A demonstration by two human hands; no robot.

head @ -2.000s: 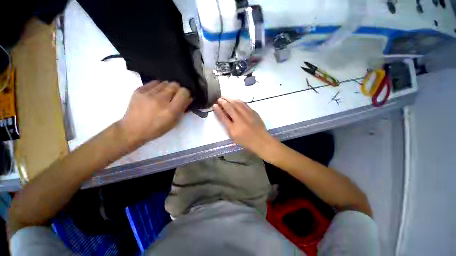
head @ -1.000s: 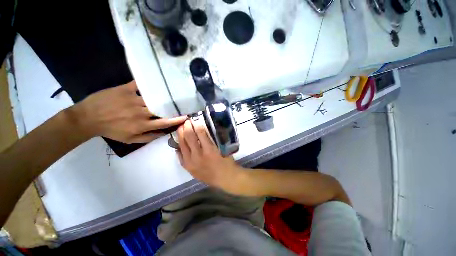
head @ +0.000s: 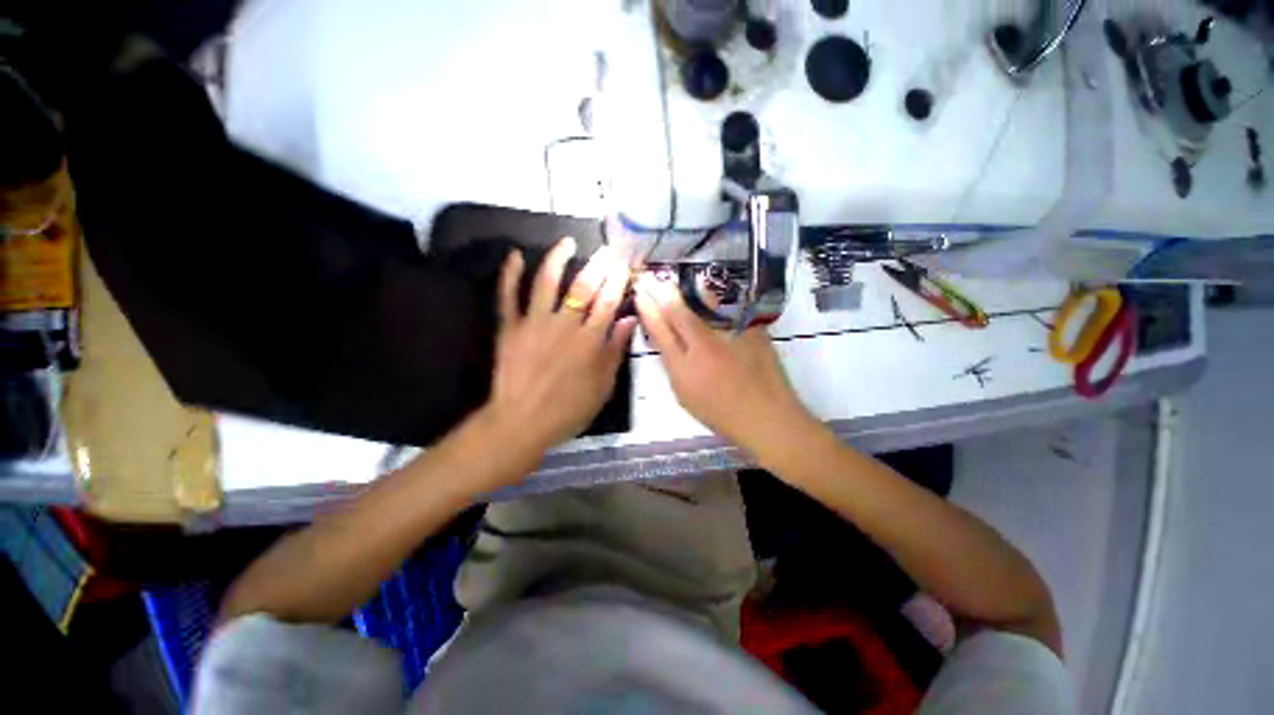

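Observation:
The black garment panel (head: pixel 335 328) lies flat across the white table from the upper left to the needle area. My left hand (head: pixel 559 349) is spread flat on its right end, fingers apart and pressing, not gripping. My right hand (head: pixel 713 370) is at the needle area, fingertips close to my left fingers at the cloth's right edge; whether it pinches cloth is hidden. The white sewing machine head (head: pixel 894 140) is above both hands. Its shiny metal loop (head: pixel 773 259) stands just above my right hand. The presser foot is mostly hidden.
Thread snips (head: pixel 939 291) and yellow-red scissors (head: pixel 1093 340) lie on the table at right, with thread scraps near them. Cardboard (head: pixel 133 405) is at the left. A blue basket (head: pixel 398 615) and red stool (head: pixel 838 636) are below the ruler-marked table edge.
My left hand has moved from beside the machine head to lie spread on the cloth. The panel is now spread out flatter. The view has shifted, with the machine head further right than one second ago.

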